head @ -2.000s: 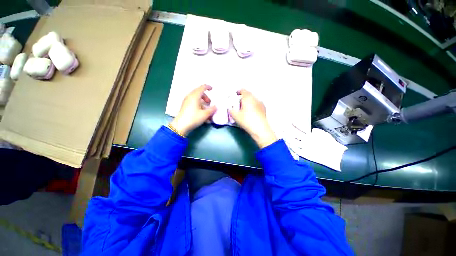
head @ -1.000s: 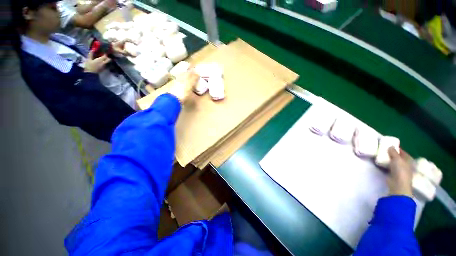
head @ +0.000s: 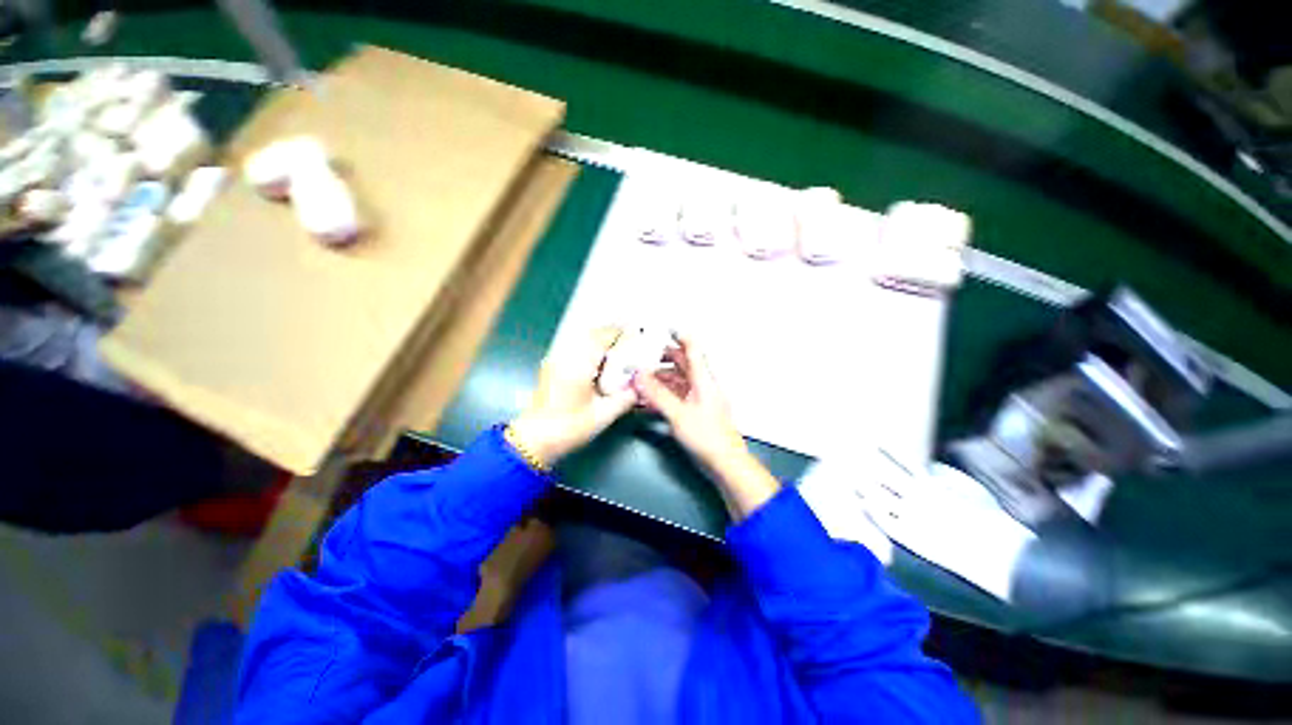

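Note:
A small white-and-pink moulded unit [head: 619, 371] is held between both hands above the near edge of the white mat [head: 794, 361]. My left hand [head: 570, 397] grips it from the left. My right hand [head: 699, 414] has its thumb and fingers on its right side. The fingers hide much of the unit. Several like units [head: 764, 231] stand in a row along the mat's far edge. A closely packed white group [head: 921, 244] stands at the right end of that row.
Stacked cardboard sheets [head: 333, 298] lie left of the mat with a few units [head: 326, 203] on top. A crowded white pile [head: 106, 163] is beyond, far left. A blurred metal-fronted box [head: 1063, 432] and white sheet [head: 956, 524] are at right.
The view has swung back from the left. My left hand has come from the cardboard to the mat's front with a unit. My right hand has left the row and joined it.

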